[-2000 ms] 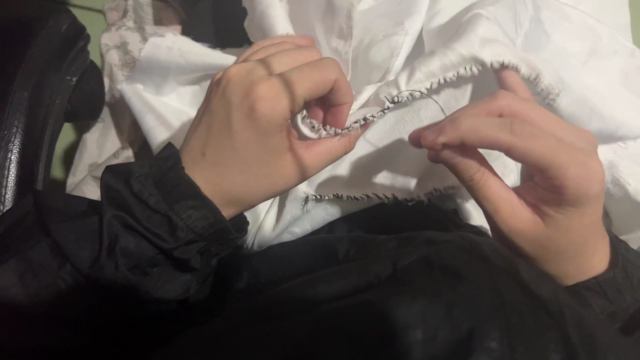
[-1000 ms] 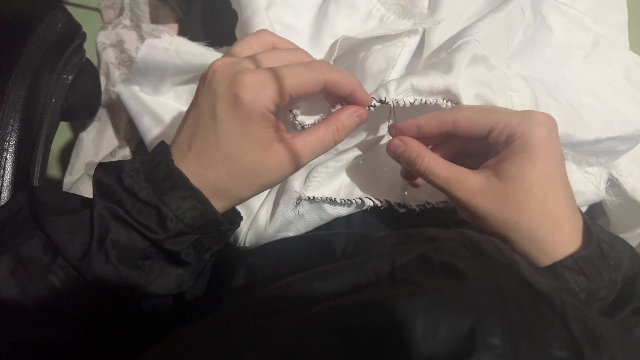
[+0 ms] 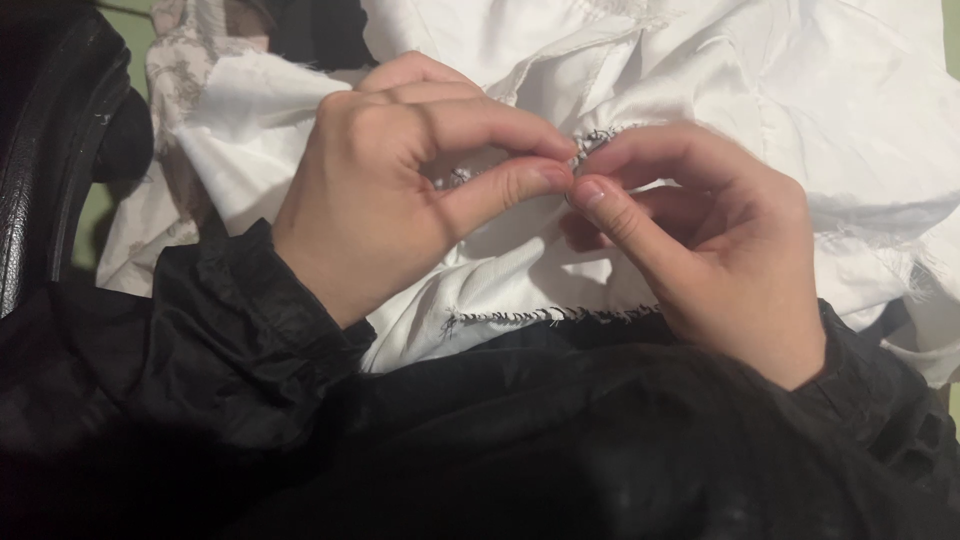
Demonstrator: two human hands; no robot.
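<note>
White fabric (image 3: pixel 817 97) with frayed edges lies bunched in front of me, over my lap. My left hand (image 3: pixel 420 165) pinches an edge of it between thumb and index finger. Dark hand stitches (image 3: pixel 596 138) run along that edge. My right hand (image 3: pixel 697 210) meets the left fingertips at the same spot, its thumb and index finger nearly together. A sewing needle cannot be made out there; the fingers may hide it. Nearer to me, a second edge with dark whip stitches (image 3: pixel 555 313) crosses the fabric below both hands.
A black leather-like armrest or chair part (image 3: pixel 45 150) stands at the far left. Beside it hangs a pale patterned cloth (image 3: pixel 169 97). Black sleeves and a black garment (image 3: pixel 525 450) fill the foreground. Greenish surface shows at the edges.
Two seconds ago my right hand was farther right with a dark thread strung from the seam; it has moved left to my left fingertips. The raised stitched edge has come down.
</note>
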